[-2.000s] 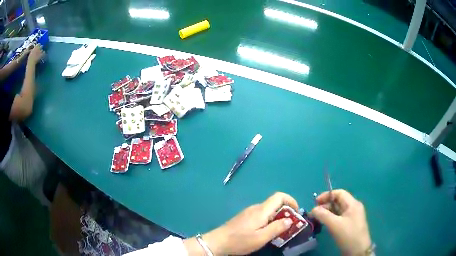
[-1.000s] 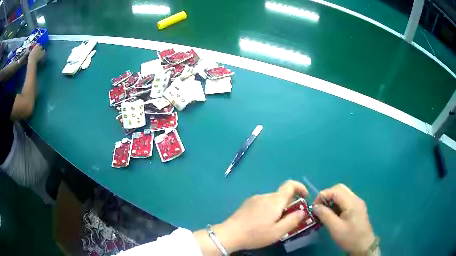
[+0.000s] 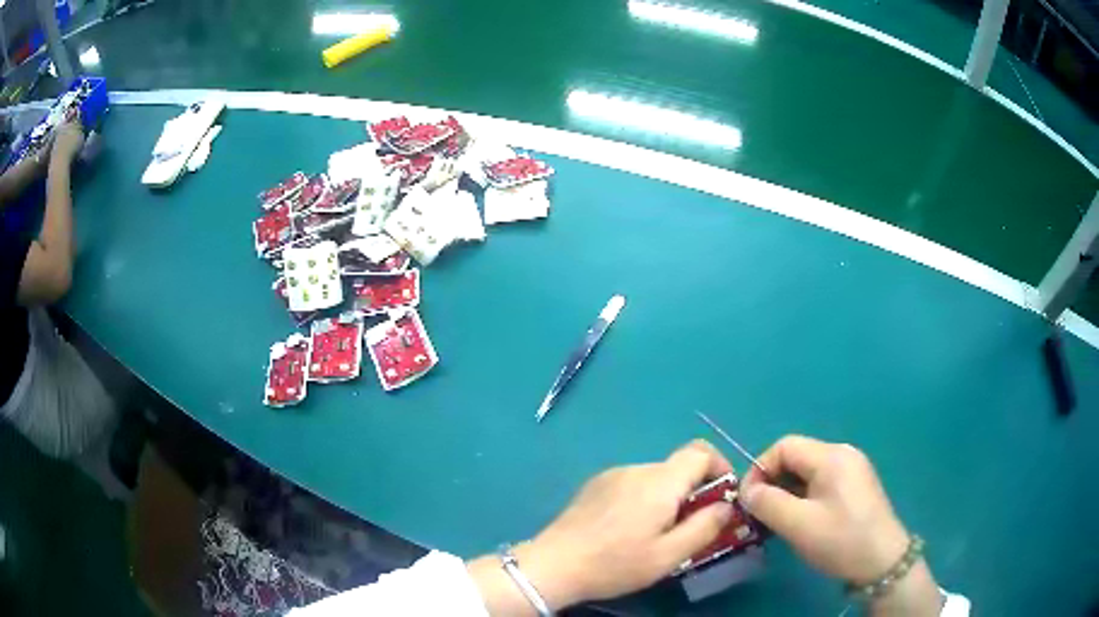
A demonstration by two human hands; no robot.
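Note:
My left hand (image 3: 639, 524) is shut on a red circuit board (image 3: 721, 539) with a pale edge, near the front of the bench. A pale flat piece (image 3: 723, 575) shows below the board; the rest of the unit under it is hidden. My right hand (image 3: 826, 500) holds slim tweezers (image 3: 730, 441) between thumb and fingers, their thin end pointing up and left. Its fingertips are at the board's upper right edge. What they touch there is too small to tell.
A pile of red boards (image 3: 401, 346) lies left on the green bench. A second tweezers-like tool (image 3: 581, 358) lies mid-bench. A white bundle (image 3: 183, 145) and another person's arm (image 3: 54, 229) are far left. A white rail (image 3: 723, 215) borders the conveyor; a dark object (image 3: 1057, 374) is at right.
The yellow tube has moved left along the conveyor. The tweezers in my right hand have tilted from upright to up and left. My left hand still holds the board.

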